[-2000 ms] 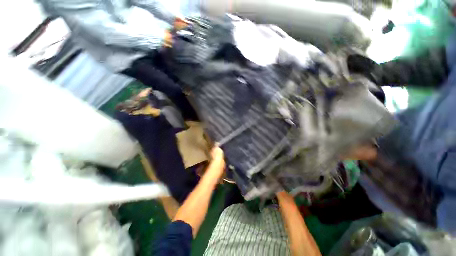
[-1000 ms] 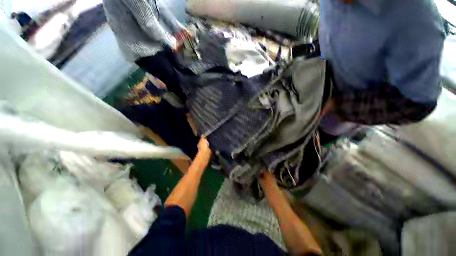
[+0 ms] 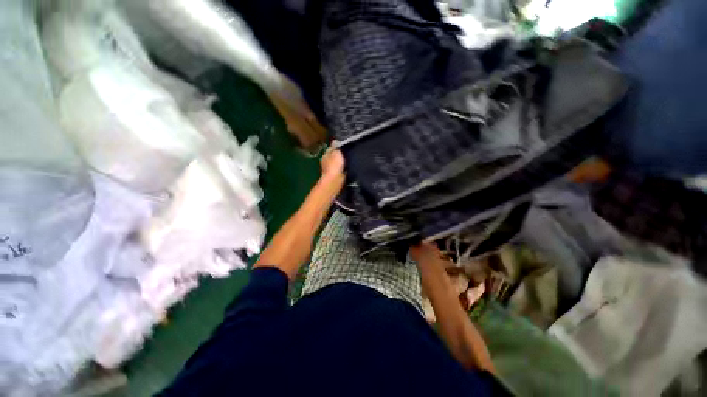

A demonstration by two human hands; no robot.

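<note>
A large dark navy-grey cloth bundle [image 3: 419, 139] with a pale geometric motif and loose frayed edges is held above the floor. A thin pale strip [image 3: 387, 126] runs across it to my left hand [image 3: 333, 161], which grips the bundle's near left edge. My right hand [image 3: 423, 250] is at the bundle's near lower edge; its fingers are hidden under the cloth. The image is blurred.
White bulging sacks [image 3: 116, 116] with dark handwriting fill the left. Green floor [image 3: 287, 167] shows between them and the bundle. Another person's hand [image 3: 591, 170] is at the bundle's right side. Pale cloth [image 3: 632, 310] lies at the lower right.
The view has moved along the floor, with the white sacks now larger at the left. The bundle has shifted up in view and stays in both my hands. The far person's upper body has left view.
</note>
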